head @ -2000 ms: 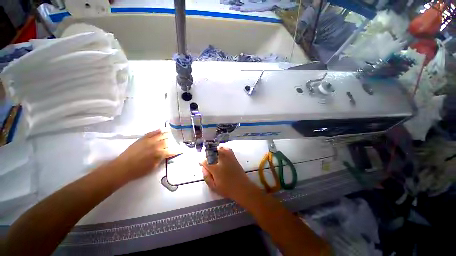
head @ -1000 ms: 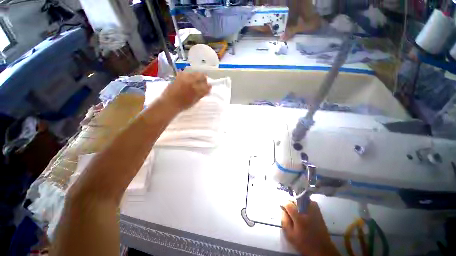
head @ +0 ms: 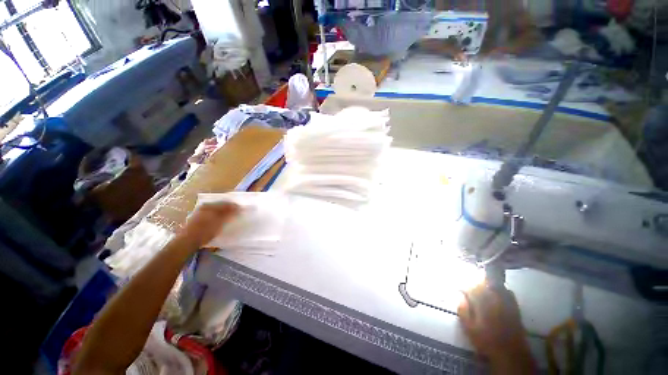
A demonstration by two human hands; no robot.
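My left hand [head: 216, 222] is at the left edge of a low pile of loose white fabric pieces [head: 256, 220] at the table's left front. Its fingers are blurred, and whether they grip a piece cannot be told. A tall stack of folded white pieces [head: 337, 157] stands behind that pile. My right hand [head: 492, 315] is by the needle area, below the left end of the sewing machine [head: 586, 220]. Glare hides its fingertips and anything under them. Scissors [head: 575, 344] with orange and green handles lie right of it, dim and blurred.
A grey measuring tape strip [head: 315, 315] runs along the table's front edge. Cardboard [head: 234, 165] lies left of the stack. A red basket [head: 187, 351] with white pieces is on the floor at left. A cream trough [head: 513, 124] lies behind. A lamp post [head: 542, 121] rises behind the machine head.
My left hand has moved from the tall stack's top forward and down to the low pile. The view has turned further left. My right hand stays by the needle.
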